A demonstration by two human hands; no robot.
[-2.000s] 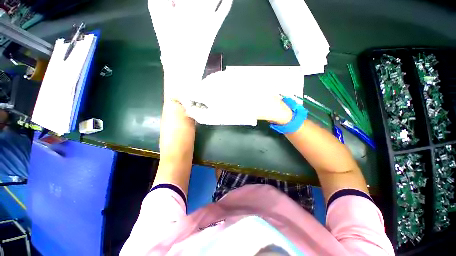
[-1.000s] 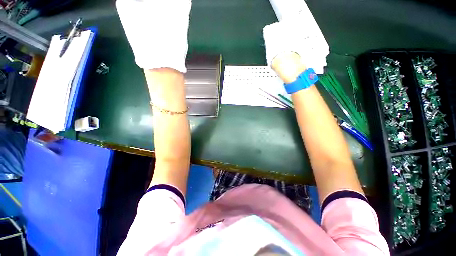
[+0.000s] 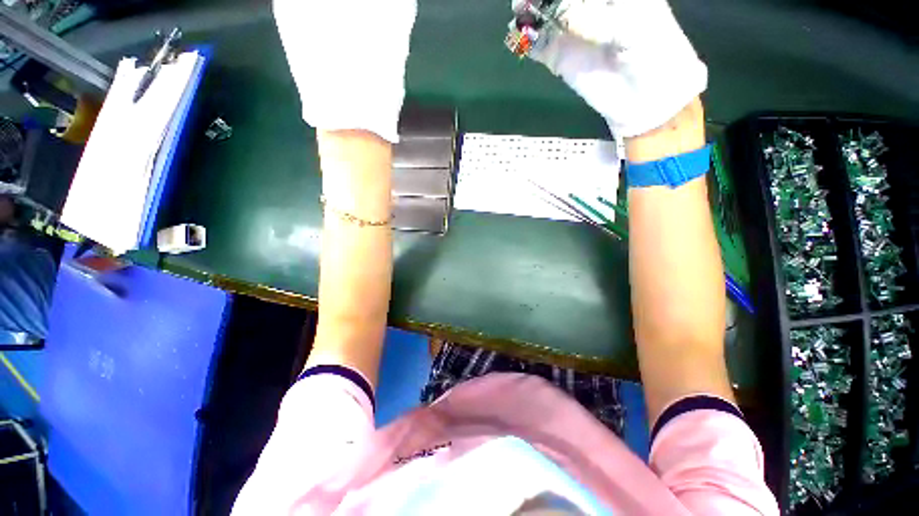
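Observation:
My right hand (image 3: 630,66), in a white glove, is at the top right of centre. It is shut on a cluster of small electronic parts (image 3: 525,28), silver and dark with a red-orange spot, at its fingertips. My left hand (image 3: 353,66), also white-gloved, is at the top left of centre; its fingers are cut off by the top edge. A dark sectioned block (image 3: 424,168) lies below and between the hands. A white printed sheet (image 3: 504,171) lies beside the block, with thin tweezers (image 3: 579,208) and green strips on it.
A black compartment tray (image 3: 826,318) with heaped small PCBs stands at the right. Blue-handled cutters (image 3: 739,292) and green strips (image 3: 728,217) lie beside it, partly behind my right arm. A clipboard (image 3: 131,151) and small white holder (image 3: 181,239) are at the left.
My right hand has risen from the long white stack and now holds a cluster of parts. My left hand has shifted slightly right. The white stack is no longer visible.

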